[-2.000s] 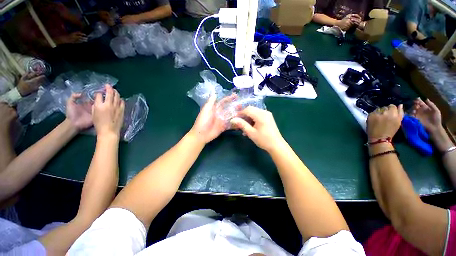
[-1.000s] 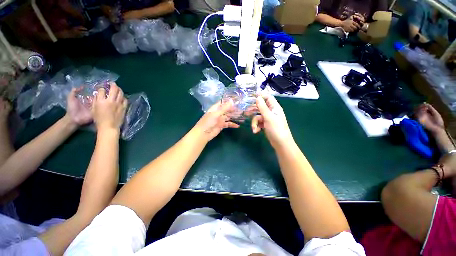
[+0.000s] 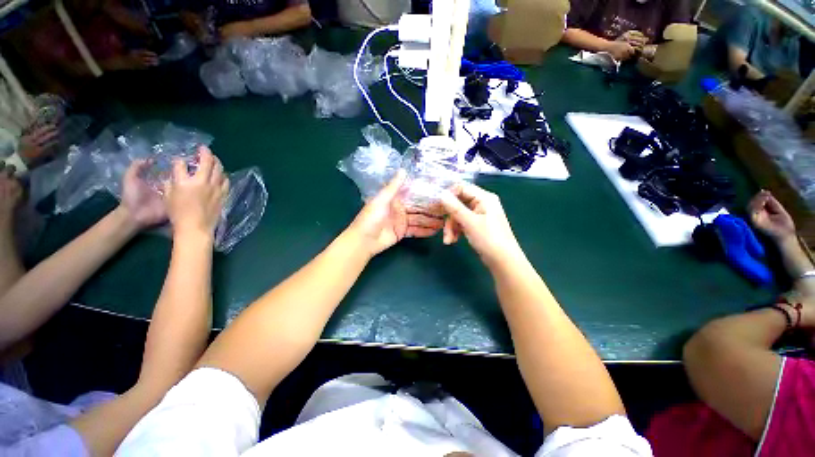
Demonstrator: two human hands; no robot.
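Note:
My left hand [image 3: 390, 217] is bare and holds a clear plastic cup or cover [image 3: 431, 185] from its left and below, with fingers showing through or under it. My right hand [image 3: 472, 217] is bare, with thumb and fingers at the part's right lower side. The part is transparent and shiny; its exact outline is hard to tell. A crinkled clear poly bag [image 3: 372, 161] lies on the dark green table just left of and beyond the part.
A white post [image 3: 441, 71] with sockets and white cords stands just beyond my hands. Black power adapters [image 3: 508, 143] lie on a white board. A blue cloth or bag [image 3: 743, 247] is at right. At left, a neighbour's hands [image 3: 190, 187] hold clear film.
The clear part has been turned between my hands and my fingers have shifted on it. At right, the neighbour's near hand has left the adapters and the arm has drawn back.

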